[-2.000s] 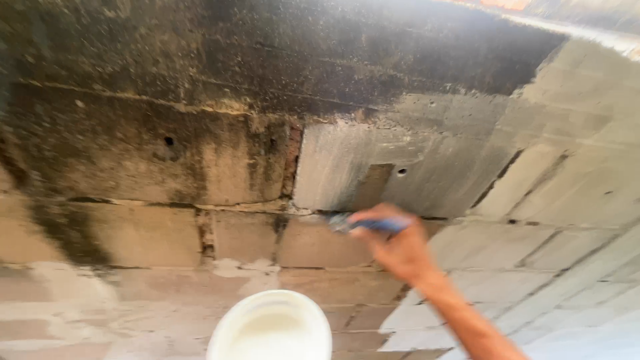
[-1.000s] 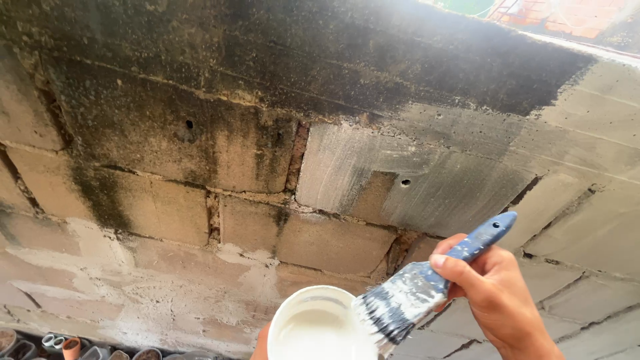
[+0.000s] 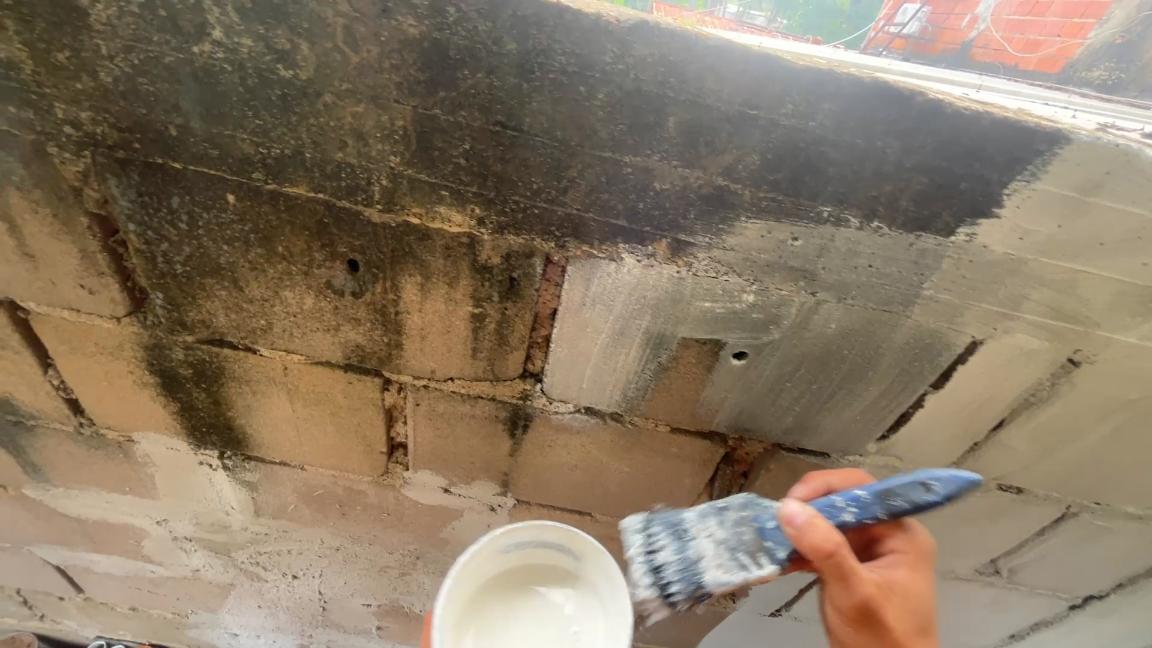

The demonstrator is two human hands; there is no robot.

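My right hand [image 3: 864, 549] is closed around the blue handle of a paintbrush [image 3: 711, 549], whose bristles and ferrule are caked with white paint. The bristles point left, close to the right rim of a white plastic tub [image 3: 450, 585] of whitish liquid paint. Only a sliver of my left hand [image 3: 427, 628] shows at the tub's left side, against the tub; its fingers are mostly hidden. Behind them stands a block wall [image 3: 621, 450], with a thinly painted, streaky block [image 3: 837, 360] around a small hole and an unpainted brown patch.
Black-stained masonry [image 3: 540, 117] spans the upper wall. Pale coated blocks [image 3: 1062, 432] lie at the right, with open, rough joints between several blocks. Beyond the wall's top edge are a red brick wall [image 3: 1035, 31] and greenery. Partly cut-off objects line the bottom left corner.
My right hand was at the wall with the brush two seconds ago, then came down beside the tub. Since one second ago the brush handle has tipped flatter. The view has shifted.
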